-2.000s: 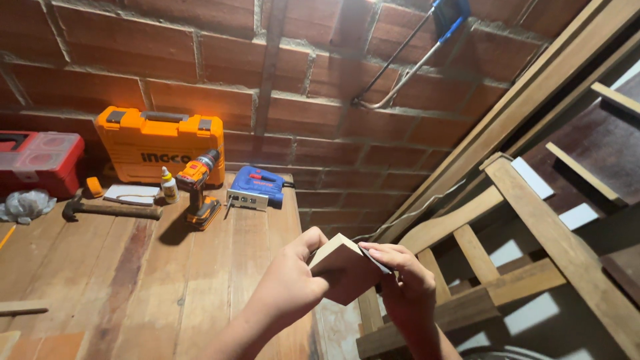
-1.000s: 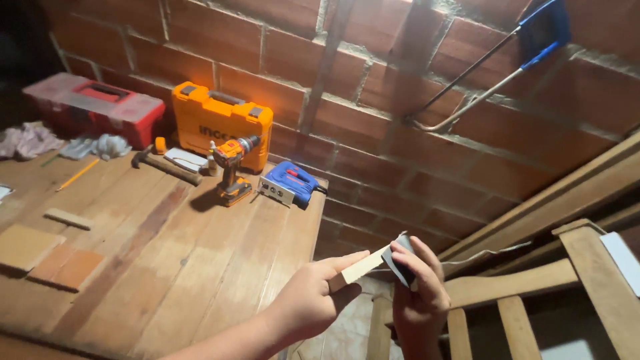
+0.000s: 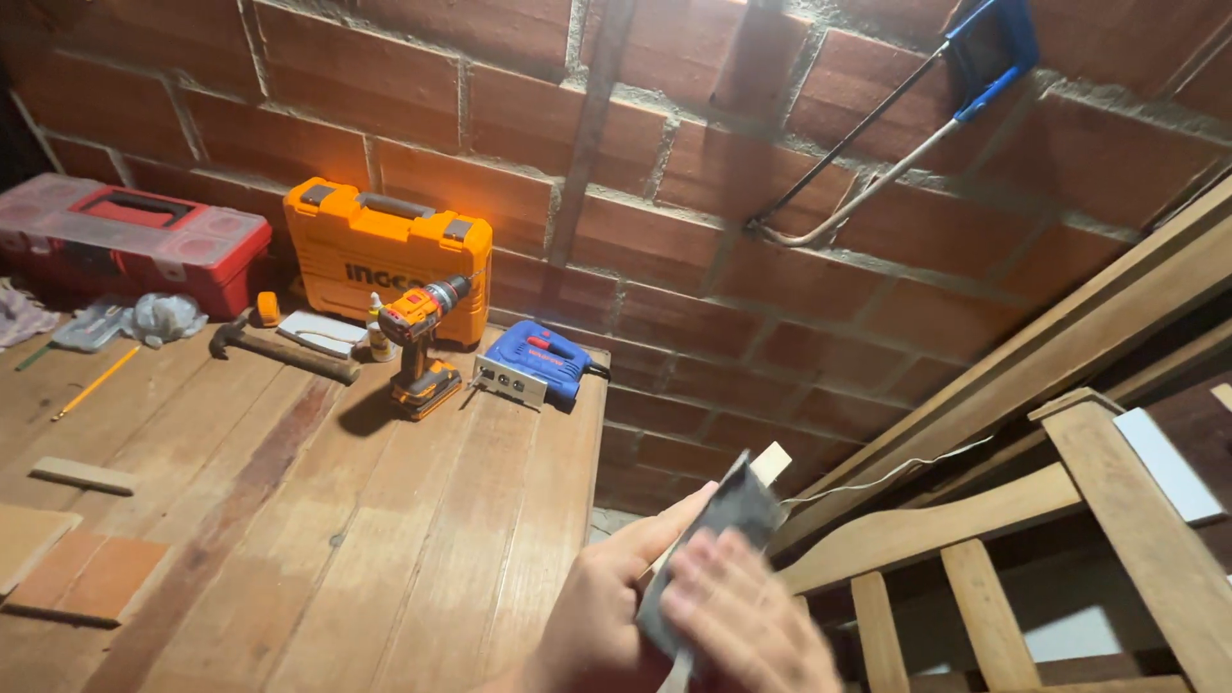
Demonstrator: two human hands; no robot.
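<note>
My left hand grips a small pale wooden board, whose end shows past the dark sheet. Over the board lies a dark grey sheet that looks like sandpaper, and my right hand presses on it with blurred fingers. Most of the board is hidden by the sheet and my hands. Both hands are in front of the gap between the wooden table and a wooden slatted frame.
On the table are a cordless drill, blue jigsaw, hammer, orange case, red toolbox, pencil and wood pieces. A hacksaw hangs on the brick wall.
The board has been turned in my left hand. The dark sheet, earlier at the board's right edge, now covers much of it, with my right hand flat on top.
</note>
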